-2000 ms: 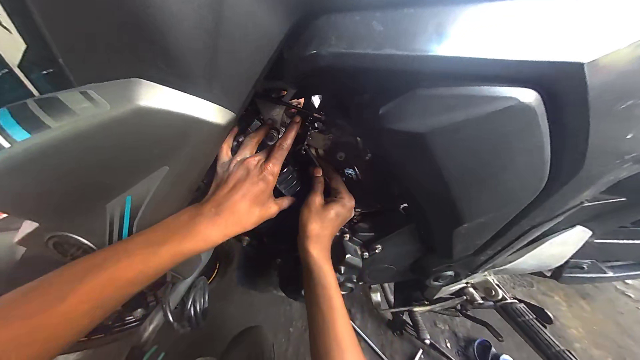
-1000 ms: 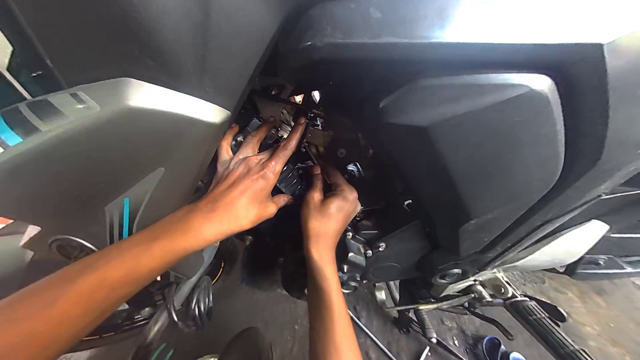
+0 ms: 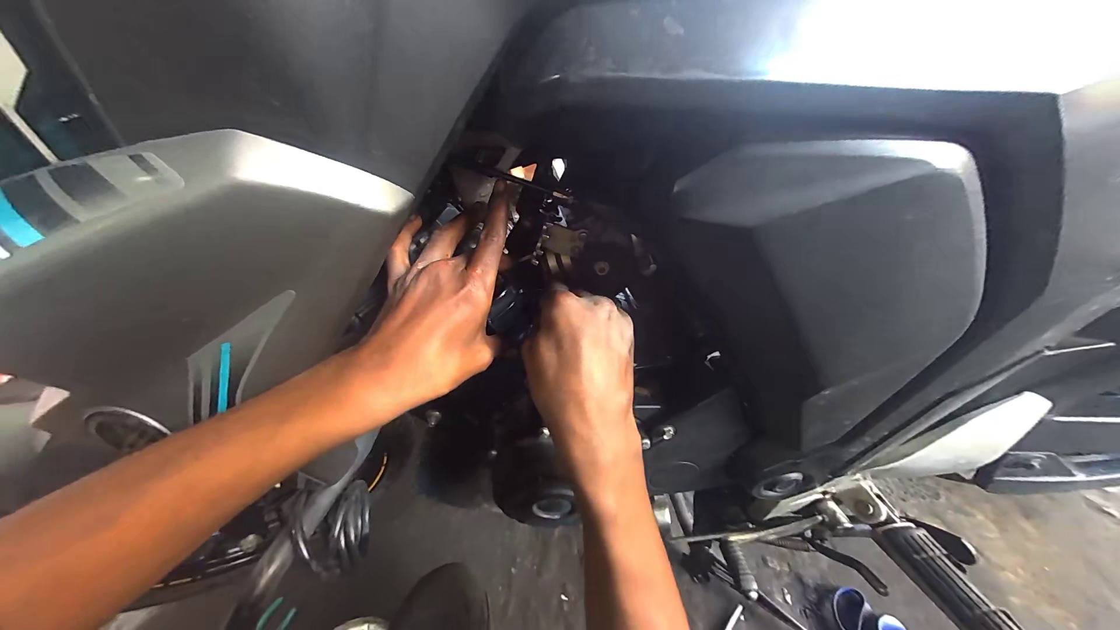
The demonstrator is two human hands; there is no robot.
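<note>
My left hand (image 3: 442,306) reaches into the opening between the body panels of a motorcycle, its fingers spread over dark parts and its index finger pointing up by a thin black cable or hose (image 3: 516,179). Beside it, to the right, my right hand (image 3: 582,328) is curled with its knuckles up, just below a yellowish metal bracket (image 3: 563,241) and a round dark housing (image 3: 602,267). Whatever the curled fingers touch or hold is hidden under the hand. The engine's lower casing (image 3: 551,503) shows beneath my wrists.
A grey fairing panel (image 3: 219,227) flanks the opening on the left, a black side cover (image 3: 840,271) on the right. Below right are the footrest (image 3: 941,573) and a stand spring (image 3: 738,564). Coiled cable (image 3: 346,529) hangs at lower left. A blue object (image 3: 853,608) lies on the floor.
My right hand has turned and curled, from fingers reaching up into the opening to knuckles up. My left hand stays in about the same place.
</note>
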